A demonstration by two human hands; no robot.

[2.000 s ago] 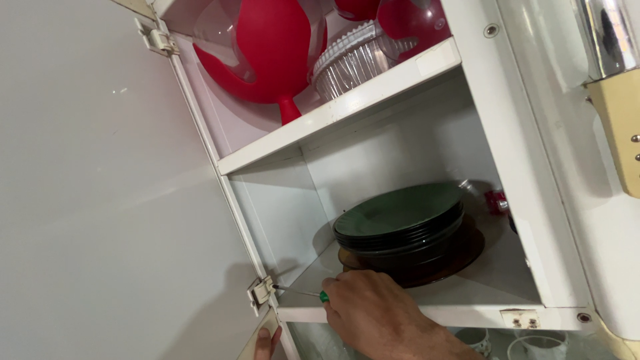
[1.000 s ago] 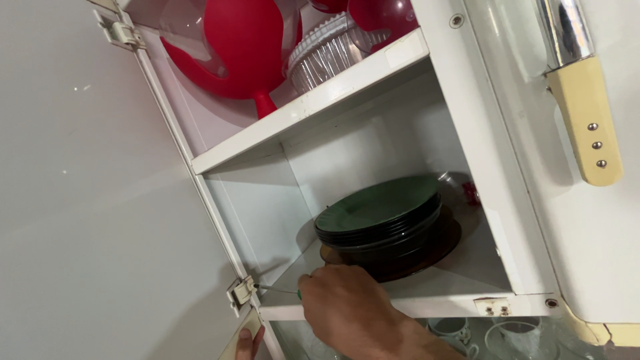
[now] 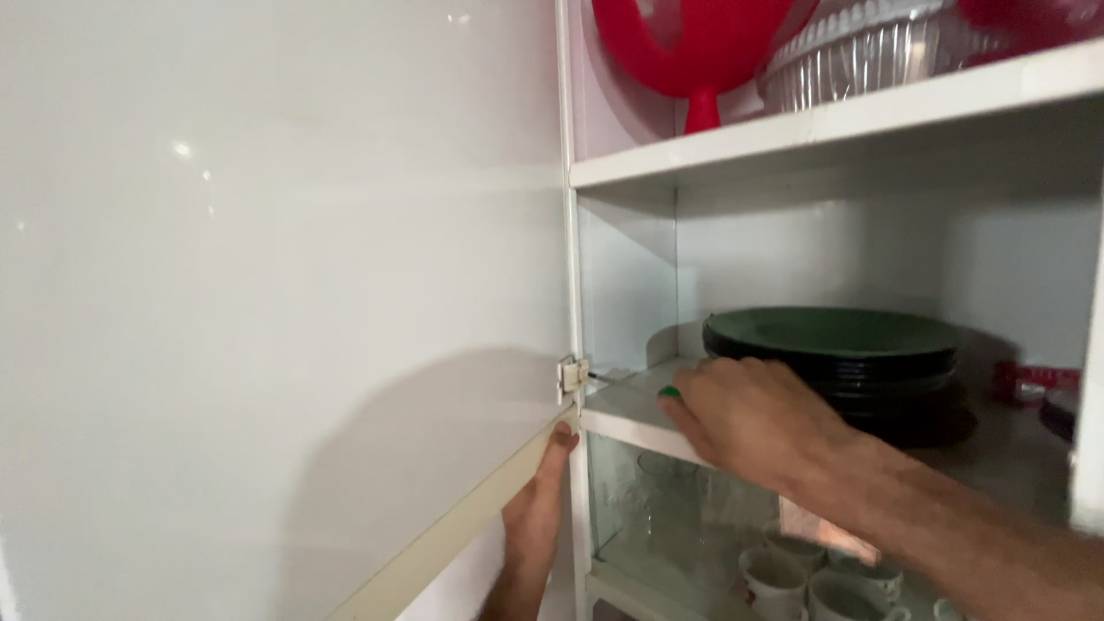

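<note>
My right hand [image 3: 755, 423] is closed around the green handle of a screwdriver [image 3: 668, 392]. The tool's thin shaft runs left to the hinge [image 3: 571, 377] that joins the white cabinet door [image 3: 345, 259] to the cabinet's side; its tip is at the hinge, but whether it sits in a screw cannot be told. Below the hinge, my left hand [image 3: 543, 483] touches the door's lower edge near the cabinet side, thumb up, with its other fingers hidden behind the door. Just behind my right hand stands a stack of dark green plates [image 3: 832, 332] on the middle shelf.
Above, the upper shelf [image 3: 837, 121] holds a red plastic item [image 3: 703, 52] and a clear ribbed bowl [image 3: 849, 60]. White cups [image 3: 776, 582] and clear glasses [image 3: 664, 492] stand below. A red object [image 3: 1035, 379] lies right of the plates. The open door fills the left side.
The view has levelled and come closer to the hinge. My right hand still holds the screwdriver at the hinge. More of my left hand and forearm shows below the door.
</note>
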